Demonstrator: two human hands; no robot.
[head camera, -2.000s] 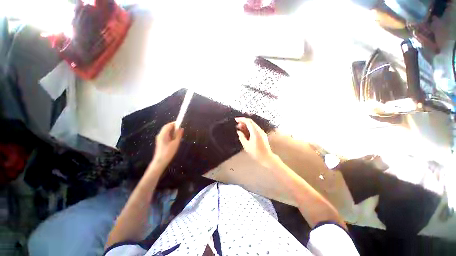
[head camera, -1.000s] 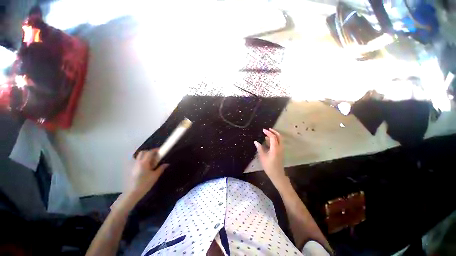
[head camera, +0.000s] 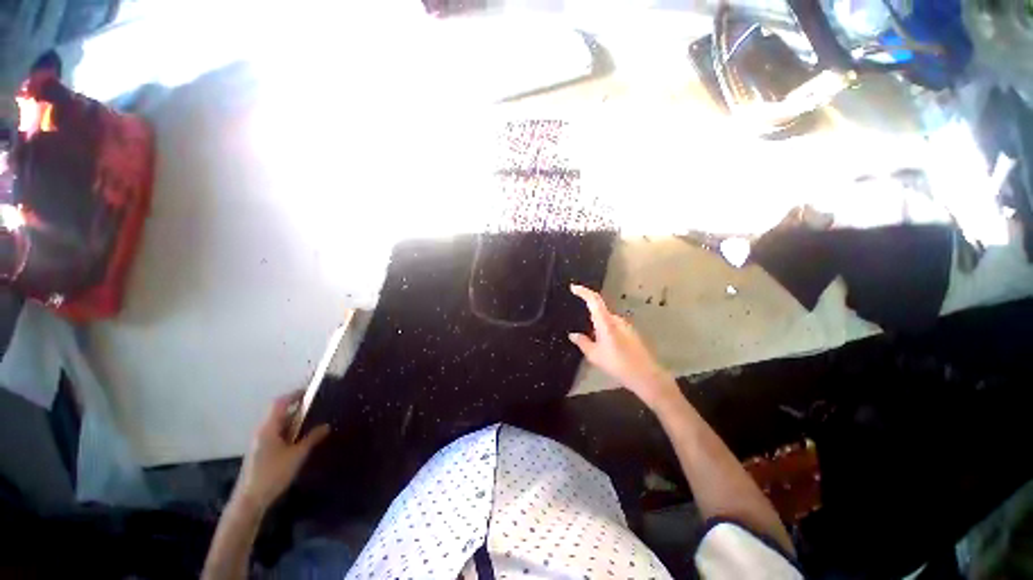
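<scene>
The front panel (head camera: 453, 363) is black with white flecks and lies on the table in front of me; its far part looks pinkish-white in the sun. A thin U-shaped chalk outline (head camera: 506, 322) with rounded corners shows on it. My left hand (head camera: 280, 448) is at the panel's left edge and grips the near end of the ruler (head camera: 327, 365), which points away from me. My right hand (head camera: 613, 343) is at the panel's right edge with thumb and forefinger apart. I cannot tell whether it holds a small piece of chalk.
A red container (head camera: 96, 204) stands at the table's left end. Black fabric scraps (head camera: 878, 272) lie at the right, with a small white piece (head camera: 735, 250) beside them. A dark flat object and cables lie at the far right. A red-brown box (head camera: 787, 480) is low below the table edge.
The panel now lies straighter, its outline pointing away from me. My left hand and the ruler have moved left and nearer me, to the panel's left edge. My right hand stays at the right edge.
</scene>
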